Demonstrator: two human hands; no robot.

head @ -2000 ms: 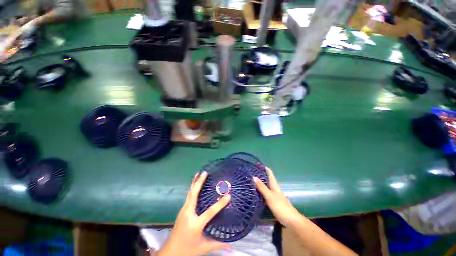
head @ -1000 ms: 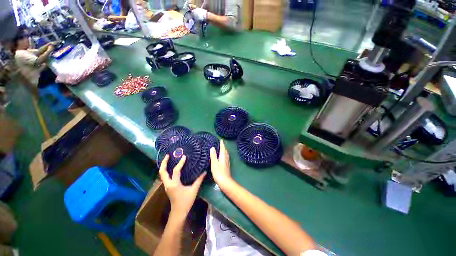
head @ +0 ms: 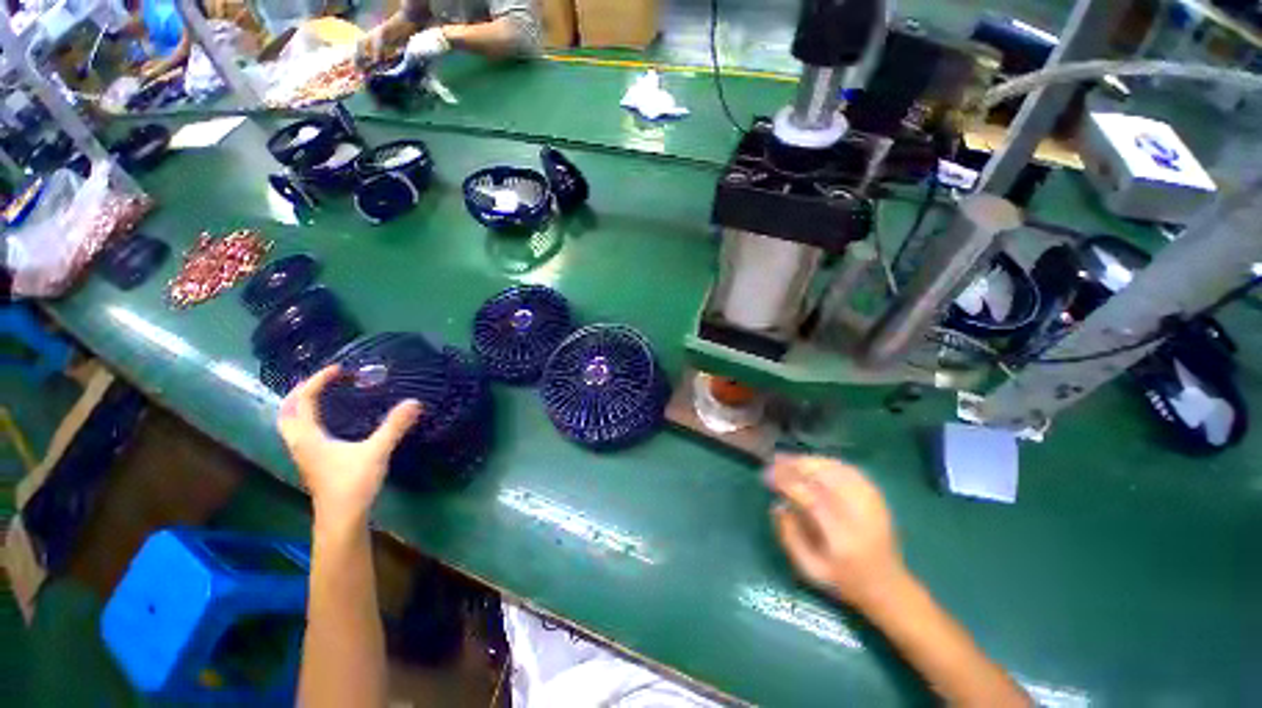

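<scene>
My left hand [head: 339, 450] spans the near edge of a dark front grille [head: 371, 385] on top of an overlapping stack, thumb and fingers on its rim. My right hand [head: 837, 526] is over the bench just right of and nearer than the press nest, fingers loosely curled, with nothing visible in it. The press nest [head: 725, 401], orange and white, sits under the pneumatic press [head: 768, 270] and holds no grille. Two more front grilles, one farther [head: 520, 332] and one nearer [head: 601, 386], lie between the stack and the nest.
Smaller dark discs [head: 281, 284] and a coppery pile [head: 219, 267] lie at left. Fan bodies [head: 507, 195] stand beyond. The grey-blue block [head: 979, 462] and slanted support post [head: 1107, 325] are at right. A blue stool [head: 208, 609] is below the bench edge. Another person's arm [head: 478, 35] shows at top.
My right hand has left the grille stack and moved right, near the press nest. My left hand remains at the stack. The view has shifted right, bringing the press nearer the middle.
</scene>
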